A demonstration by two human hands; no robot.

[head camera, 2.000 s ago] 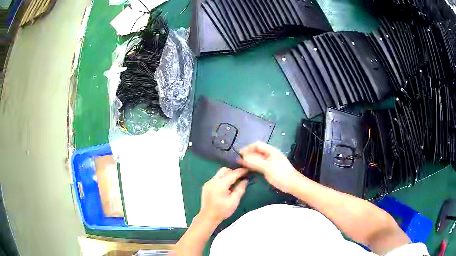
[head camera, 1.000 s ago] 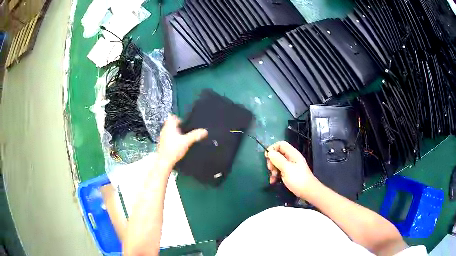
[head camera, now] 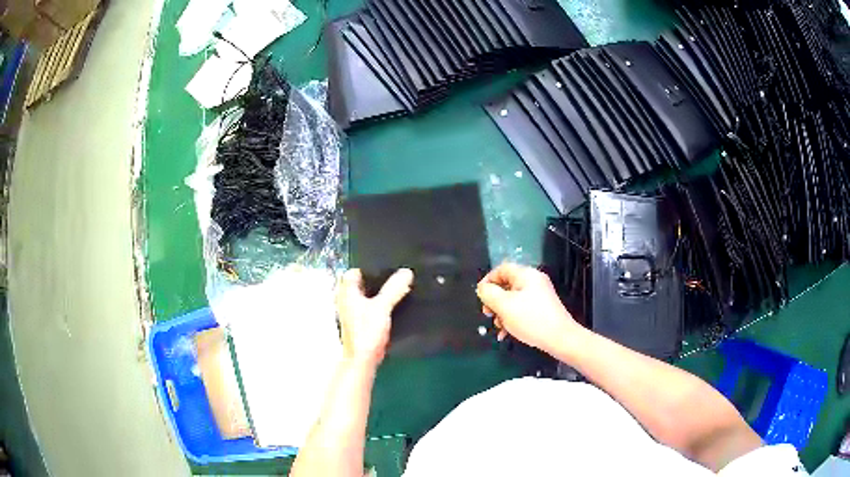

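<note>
A flat black panel (head camera: 419,228), slightly blurred, is in front of me with small silver dots on its lower part. My left hand (head camera: 368,312) grips its left edge, with the thumb on its face. My right hand (head camera: 522,303) is at the panel's right edge with fingers pinched together; what lies between them, and whether they touch the panel, cannot be told. A black cable bundle (head camera: 250,163) lies in an open clear plastic bag (head camera: 312,168) to the left.
Fanned black panels (head camera: 596,121) cover the table's back and right. One panel with a ring (head camera: 637,242) lies right of my right hand. A white sheet (head camera: 284,363) overlaps a blue bin (head camera: 191,415). A blue stool (head camera: 792,410) is at lower right. White scraps (head camera: 219,79) lie beyond the bag.
The panel has turned to sit nearly square to me, and my left hand still holds its left side. My right hand is closer to the panel; the cable seen in it earlier no longer shows.
</note>
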